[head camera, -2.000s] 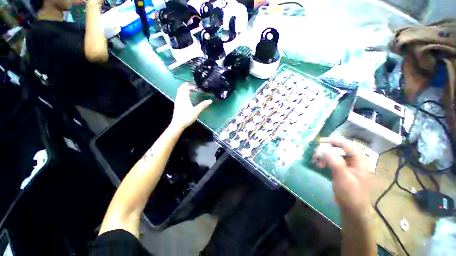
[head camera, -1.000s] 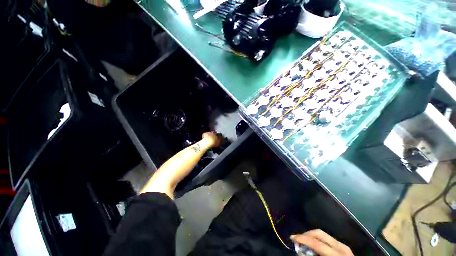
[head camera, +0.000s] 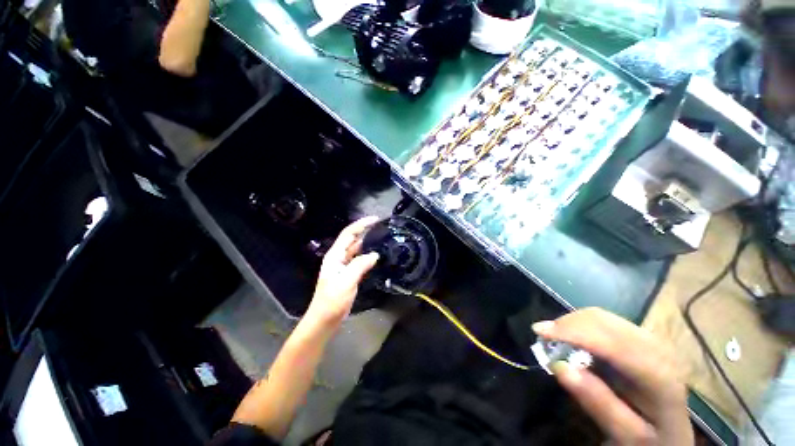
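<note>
My left hand (head camera: 347, 272) holds a round glossy black housing (head camera: 408, 253) by its left rim, its open face turned up towards me, above the dark-clothed lap. My right hand (head camera: 614, 375) pinches a small whitish module (head camera: 558, 355) between thumb and fingers at the lower right. Yellow and dark lead wires (head camera: 471, 334) trail from the module leftwards, and their small connector end lies at the housing's lower edge. Whether it touches the housing I cannot tell.
A clear tray (head camera: 508, 253) of white modules lies on the green bench. A grey-white screw feeder (head camera: 689, 187) stands right of it. Black assemblies (head camera: 397, 43) and a white container (head camera: 501, 33) sit behind. The black parts bin (head camera: 228, 253) is below left. Another person's arm (head camera: 184, 37) shows top left.
My left hand has come up out of the bin with a black housing. My right hand has moved up and right, with the module now clearly visible in its fingers.
</note>
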